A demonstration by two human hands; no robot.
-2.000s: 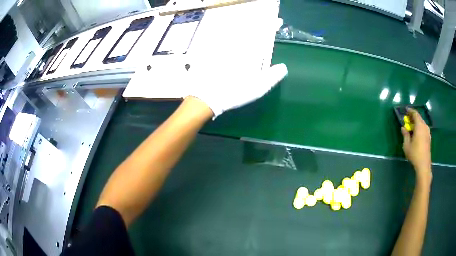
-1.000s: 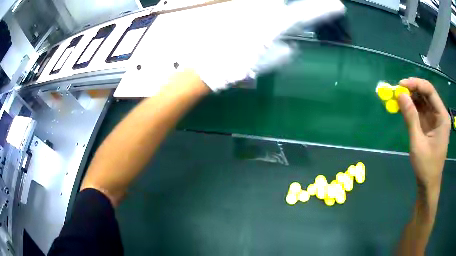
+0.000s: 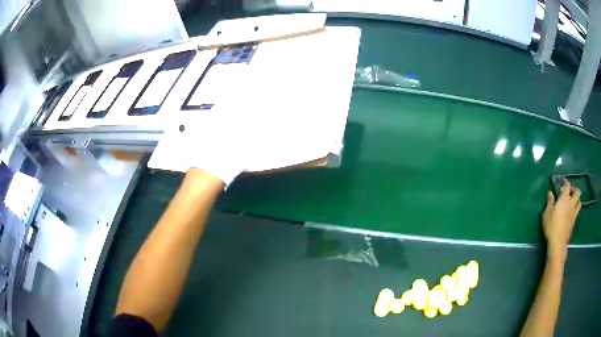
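Note:
A black phone frame lies on the green belt at the far right. My bare right hand has its fingertips on the frame's left, solid end; no yellow piece shows there. My left hand, in a white glove, is at the near edge of the white carrier board. The glove blends into the board, so its fingers cannot be made out. One black frame lies on this board, partly hidden by white. Several yellow pieces lie in a loose pile on the dark-green bench.
More black frames lie in a row on white boards at upper left. A clear film patch lies by the near edge of the green belt. A crumpled clear bag lies beyond the belt. Metal machinery stands at left, metal posts at upper right.
My right hand has moved from holding a yellow piece in the air down to a frame on the belt. My left hand has come back from over the belt to the board's near edge.

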